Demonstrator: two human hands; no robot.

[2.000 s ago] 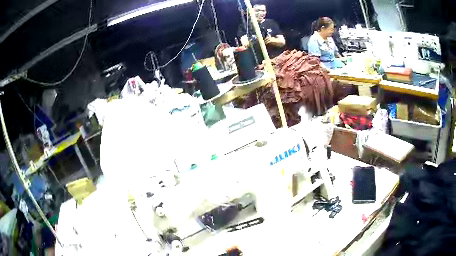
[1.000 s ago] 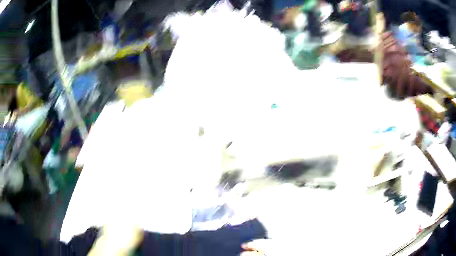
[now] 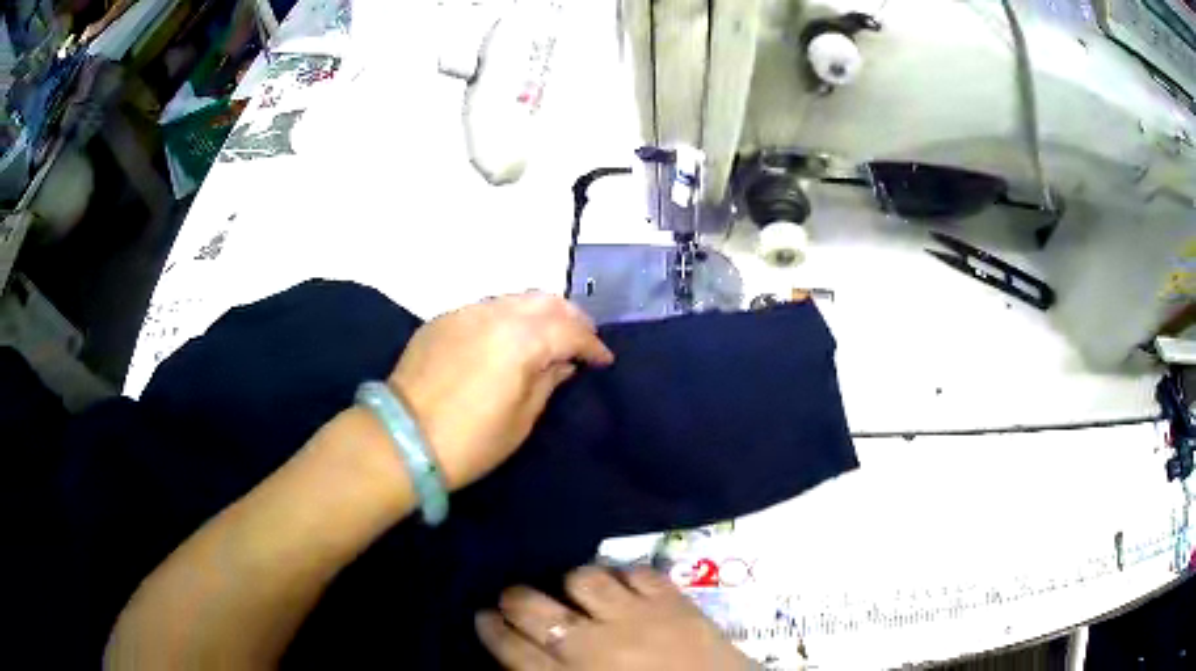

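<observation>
A dark navy garment piece (image 3: 715,413) lies across the table and machine bed. Its upper edge is beside the presser foot and needle (image 3: 683,269), in front of the shiny needle plate (image 3: 623,279). My left hand (image 3: 485,374), with a pale green bangle, is on the cloth left of the foot, fingers curled and bunched at its upper edge. My right hand (image 3: 610,623), with a ring, rests on the cloth's lower part at the bottom of the view, fingers slightly apart; its thumb is hidden.
The cream sewing machine (image 3: 1115,171) stands at the upper right. Black thread snips (image 3: 993,270) lie on its bed. The oval machine lamp (image 3: 514,98) is at the upper centre. The printed white table covering (image 3: 918,577) shows at the front. More dark cloth is at the left.
The view has swung down and closer, from the room and whole machine to the needle area. Both hands and the dark cloth now show clearly; the phone and thread cones have left the view.
</observation>
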